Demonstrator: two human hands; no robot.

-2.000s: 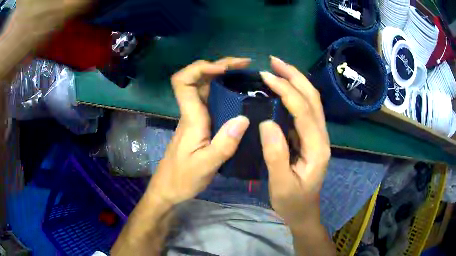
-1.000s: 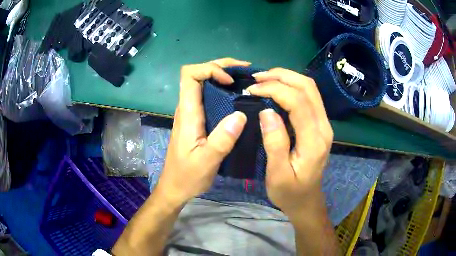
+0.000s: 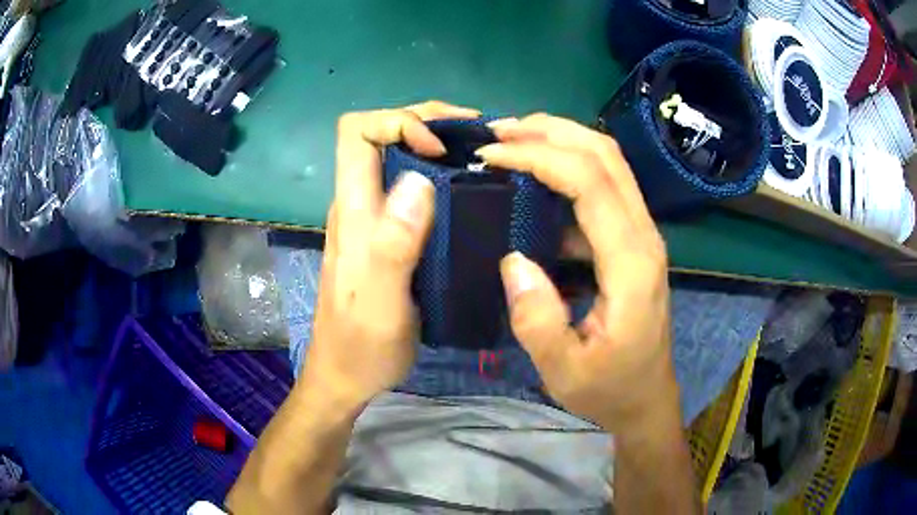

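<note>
A blue mesh speaker housing [image 3: 432, 267] is held upright between both hands above the lap, its dark open end up. A plain black button strip [image 3: 480, 262] runs down the side that faces me. My left hand [image 3: 370, 272] grips the housing's left side, thumb on the mesh left of the strip, fingertips over the rim. My right hand [image 3: 593, 272] grips the right side, thumb beside the strip's right edge, fingers at the top rim. A small white piece [image 3: 476, 167] shows at the open end. The rest of the inside is hidden by the fingers.
Two more blue housings stand on the green bench [image 3: 402, 50] at right, beside a carton [image 3: 840, 213] of white end rings [image 3: 801, 93]. A pile of strips [image 3: 191, 65] and a clear bag [image 3: 75, 171] lie at left. Below are a purple crate [image 3: 151, 402] and a yellow crate [image 3: 855, 422].
My left thumb has moved off the strip, up and left onto the mesh. The housing has shifted slightly left. The arm and red housing seen at upper left two seconds ago are gone.
</note>
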